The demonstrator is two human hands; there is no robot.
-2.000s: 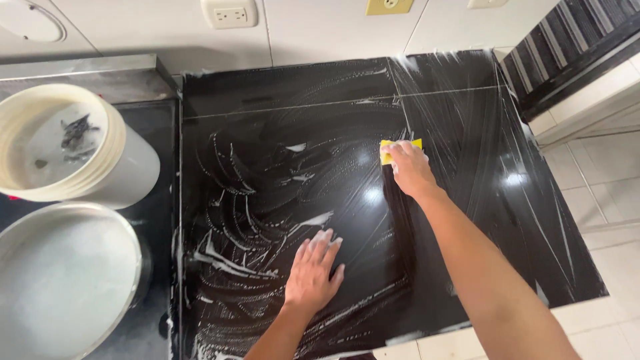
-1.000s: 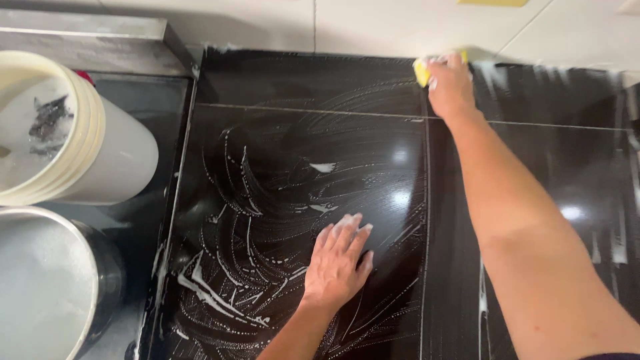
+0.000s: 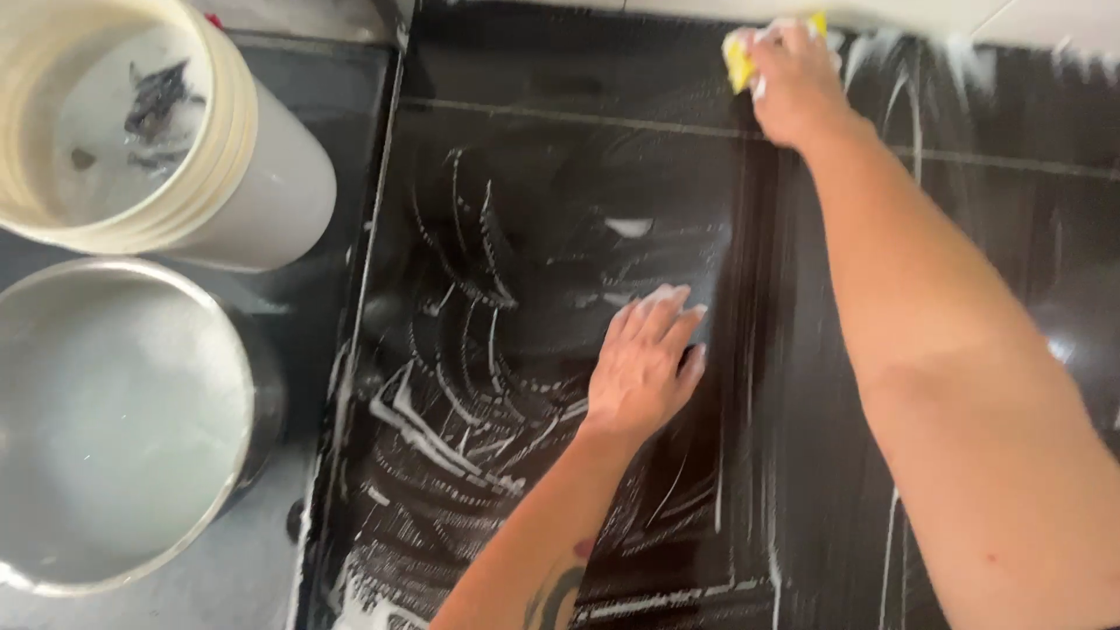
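Note:
My right hand [image 3: 796, 83] holds a yellow sponge [image 3: 739, 63] against the back of the glossy black tiled countertop [image 3: 560, 219], close to the foot of the wall. Foam clings to its fingers. My left hand [image 3: 643, 359] lies palm down on the counter near the middle, nearer to me, fingers a little apart and holding nothing, with suds on the fingertips. Curved streaks of white suds mark the counter to the left of and below my left hand, and more foam runs down at the back right.
At the left, a white plastic bucket [image 3: 293, 188] holds cloudy water and a dark cloth-like item. Below it stands a round metal pot [image 3: 241, 350] of cloudy liquid, both on a dark stovetop-like surface [image 3: 289, 297]. The white tiled wall [image 3: 927, 16] borders the counter's back.
My right hand with the sponge has moved from the counter's middle right to its back edge by the wall. My left hand stays flat on the counter. The view has shifted and come closer.

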